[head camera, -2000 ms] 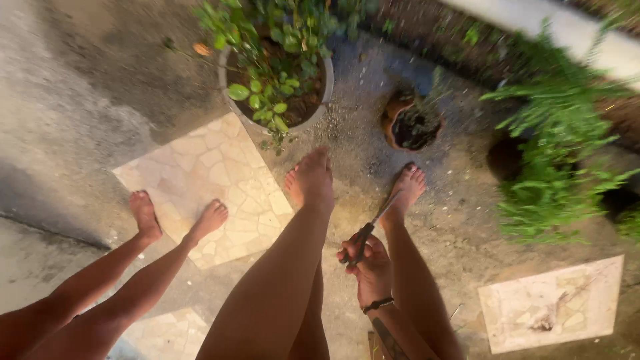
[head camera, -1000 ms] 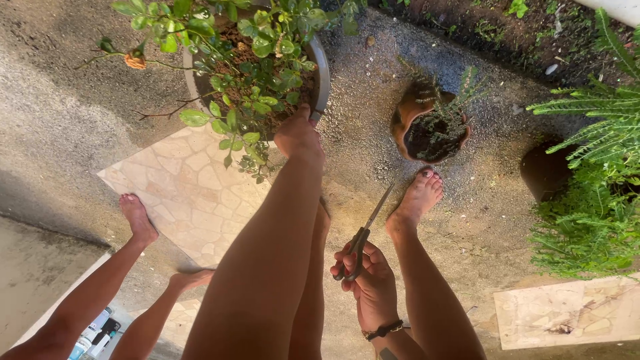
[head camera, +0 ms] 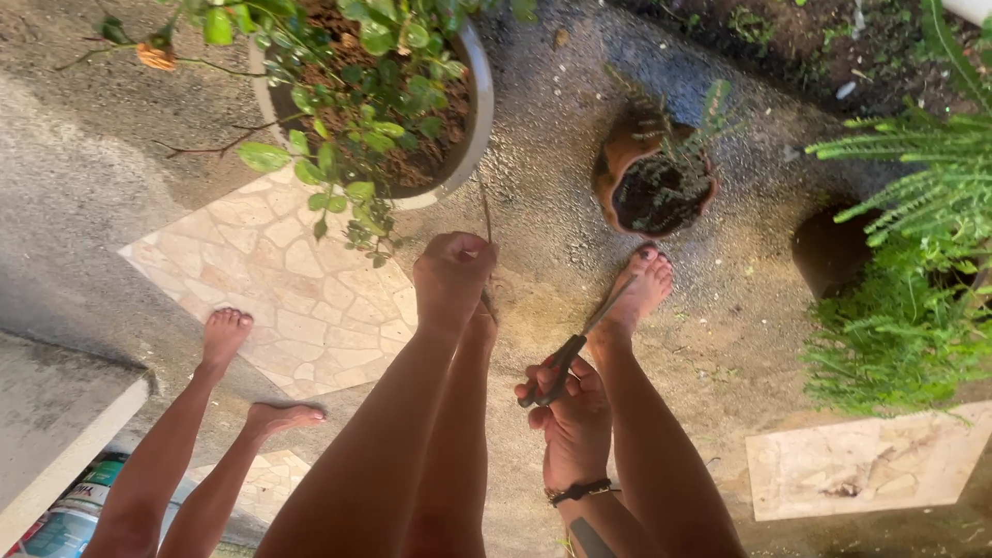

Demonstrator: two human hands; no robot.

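Observation:
My right hand point(head camera: 570, 411) holds a pair of scissors point(head camera: 564, 364) by the black handles, blades pointing up and away over my right foot. My left hand point(head camera: 456, 279) is closed around a thin brown stem point(head camera: 485, 205) below the rim of a large round pot point(head camera: 479, 101). A leafy rose bush point(head camera: 349, 147) with a withered orange bloom point(head camera: 156, 56) grows in that pot. To the right, a small scalloped terracotta pot point(head camera: 608, 174) holds dark soil and a little plant point(head camera: 678, 147).
Another person's bare feet point(head camera: 226, 333) stand at the left, by a stone-patterned tile point(head camera: 310, 310). Ferny green plants point(head camera: 907, 333) and a dark pot point(head camera: 829, 252) are at the right, above a second tile point(head camera: 860, 465). Buckets point(head camera: 77, 504) stand at bottom left.
My left hand has moved from the large pot's rim toward me and now has a thin stem in it. The scissors remain in my right hand. The other person's feet have shifted.

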